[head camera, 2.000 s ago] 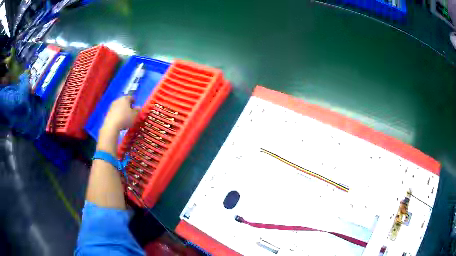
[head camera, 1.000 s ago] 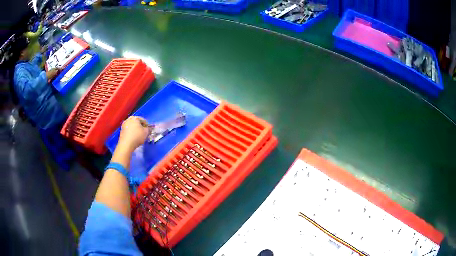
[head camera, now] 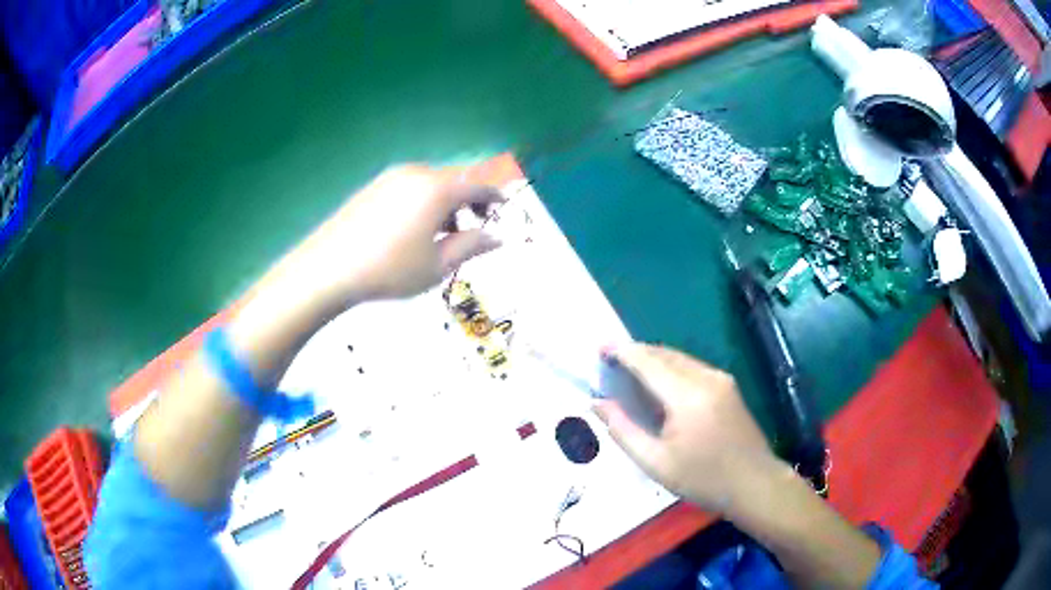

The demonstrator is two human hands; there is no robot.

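Note:
The white back panel (head camera: 403, 415) lies in front of me on red-orange foam. The yellow board (head camera: 476, 326) lies on it, with a red ribbon cable (head camera: 392, 507) and a black oval (head camera: 577, 440) nearer me. My left hand (head camera: 398, 231) is over the panel's far corner, its fingertips around a small, blurred whitish part (head camera: 470, 217). My right hand (head camera: 703, 432) grips a blurred grey-handled tool (head camera: 629, 392) at the panel's right side. Its thin pale shaft points towards the yellow board; contact cannot be told.
A black electric screwdriver (head camera: 778, 369) lies right of the panel. Beyond are a heap of green boards (head camera: 841, 231), a speckled silver screw pack (head camera: 701, 159) and a white round-headed device (head camera: 899, 104). Another panel (head camera: 657, 23) is at the back; a red slotted bin (head camera: 69, 484) is at left.
The view has swung from the bins to the panel. My left hand has moved from the blue bin to over the panel. My right hand has come into view with a tool.

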